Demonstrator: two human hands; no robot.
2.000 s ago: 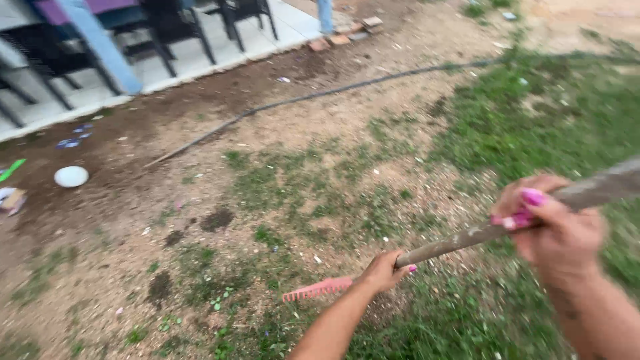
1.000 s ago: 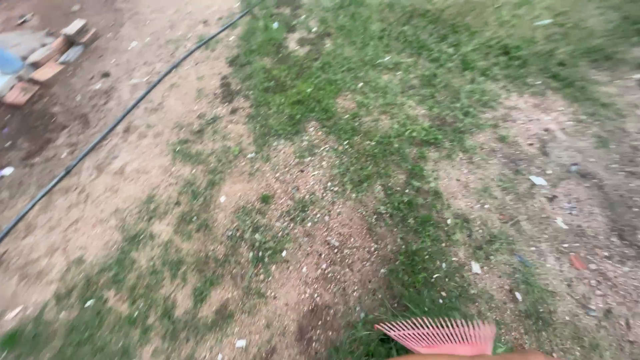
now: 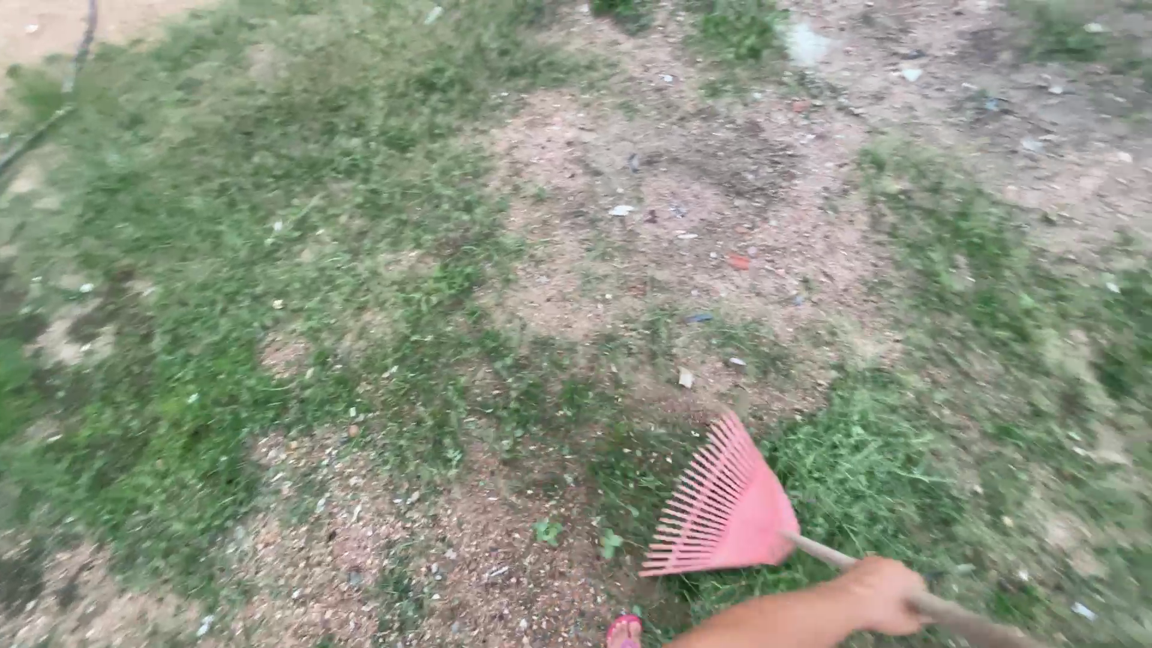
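A pink plastic fan rake head lies low over the ground at the lower right, its tines fanned toward the left. My left hand is closed around the wooden rake handle just behind the head, with the forearm reaching in from the bottom edge. The handle runs out of view at the lower right. My right hand is out of view. A heap of green grass sits beside the rake head, partly behind it.
Patchy grass and gravelly soil spread around, with small litter such as a red scrap and a white scrap. A dark hose crosses the upper left. My foot in a pink sandal shows at the bottom edge.
The view has swung away from the tiled floor and chairs. Both hands showed on the handle two seconds ago; now only my left hand does. More of the rake head shows than one second ago.
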